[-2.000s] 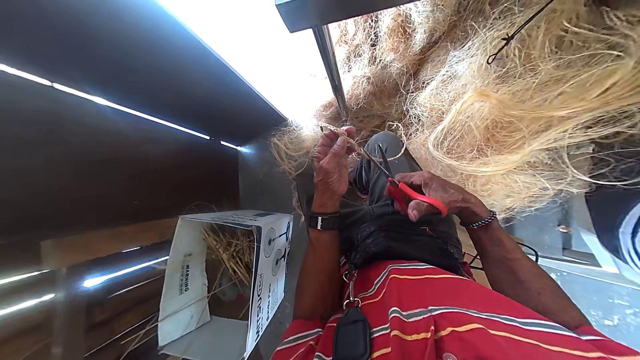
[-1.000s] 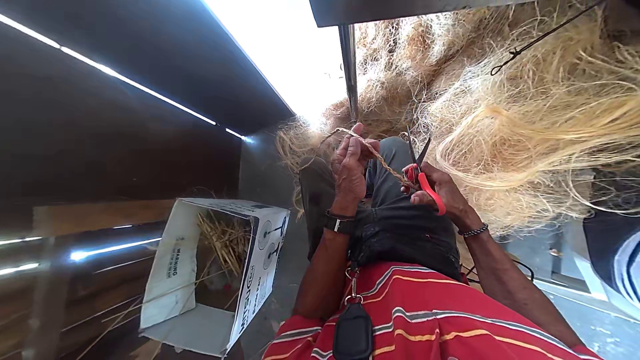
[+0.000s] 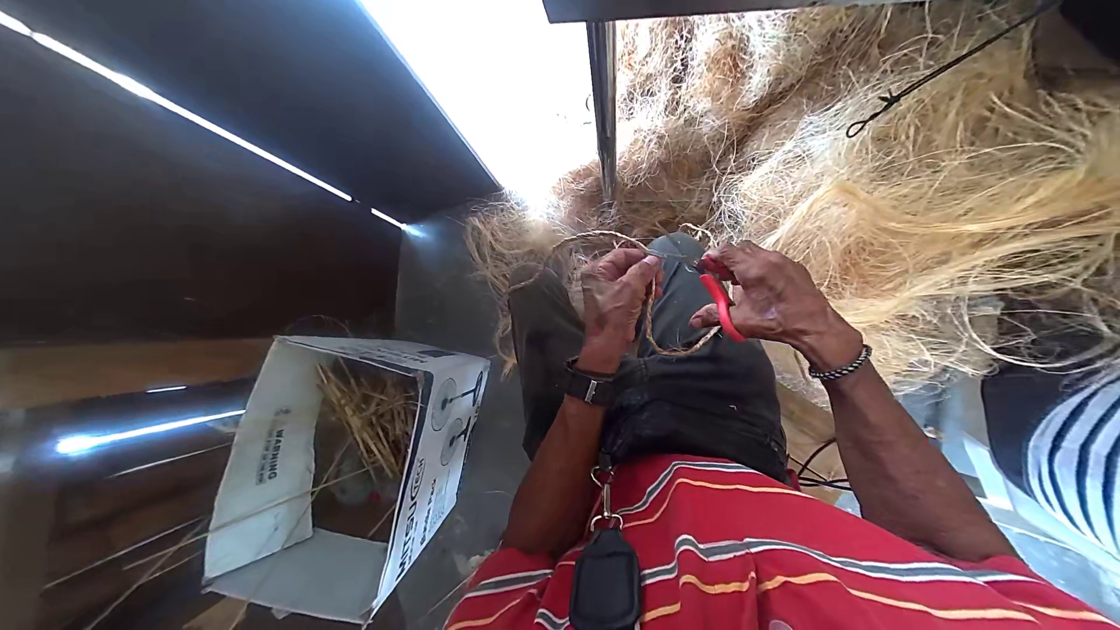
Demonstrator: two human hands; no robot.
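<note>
My right hand [image 3: 770,293] holds red-handled scissors [image 3: 723,306], their blades pointing left toward the fingertips of my left hand [image 3: 619,293]. Those fingertips pinch a thin braided cord [image 3: 672,351] of tan fibre. One part of the cord arcs up and to the left from the pinch; another hangs in a loop between my hands, in front of my dark trousers. Whether the blades touch the cord is not clear.
Loose pale fibre [image 3: 919,210] lies heaped beyond and right of my knees. An open cardboard box [image 3: 262,472] with straw-like stalks [image 3: 372,420] stands at the left. A metal post [image 3: 604,105] rises ahead. A dark looped cord [image 3: 910,92] crosses the upper right, above striped cloth [image 3: 1081,455].
The scissors have turned from pointing up to pointing left, toward my left fingertips. The cord, stretched between my hands one second ago, now hangs in a loop.
</note>
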